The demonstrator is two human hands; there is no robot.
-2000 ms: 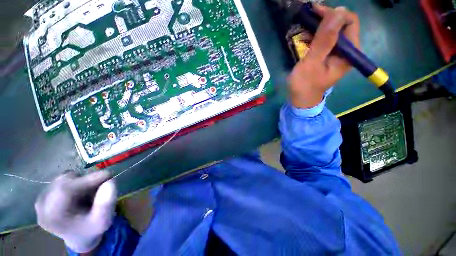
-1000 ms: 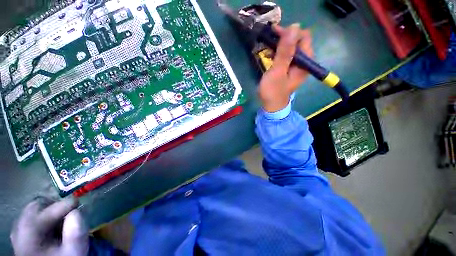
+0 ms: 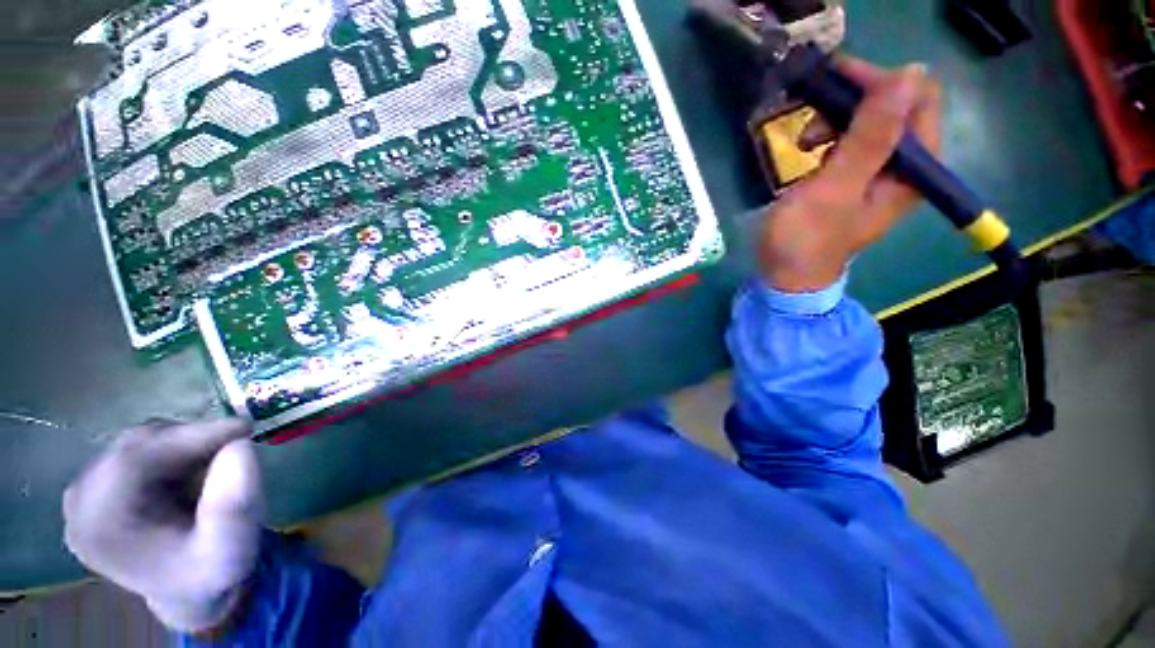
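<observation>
A large green circuit board (image 3: 507, 190) with white edges lies in front of me, solder side up. A red carrier strip (image 3: 475, 363) shows under its near edge. My right hand (image 3: 851, 184), bare, holds the dark soldering iron (image 3: 940, 185) by its handle, right of the board, over the iron stand area. A yellow sponge (image 3: 795, 143) sits just left of the hand. My left hand (image 3: 165, 519), in a pale glove, is closed near the board's near-left corner. A thin solder wire (image 3: 36, 420) trails left of the glove; the part in its fingers is hard to see.
The green mat's yellow edge (image 3: 1077, 232) runs along the near side. A small green board (image 3: 969, 377) in a black frame is below the bench edge at right. A red carrier (image 3: 1108, 95) and a small black block (image 3: 990, 23) are at the upper right.
The camera view has shifted, moving the board across the picture and back. The iron stays in my right hand near the stand. The wire strand between glove and board no longer shows clearly.
</observation>
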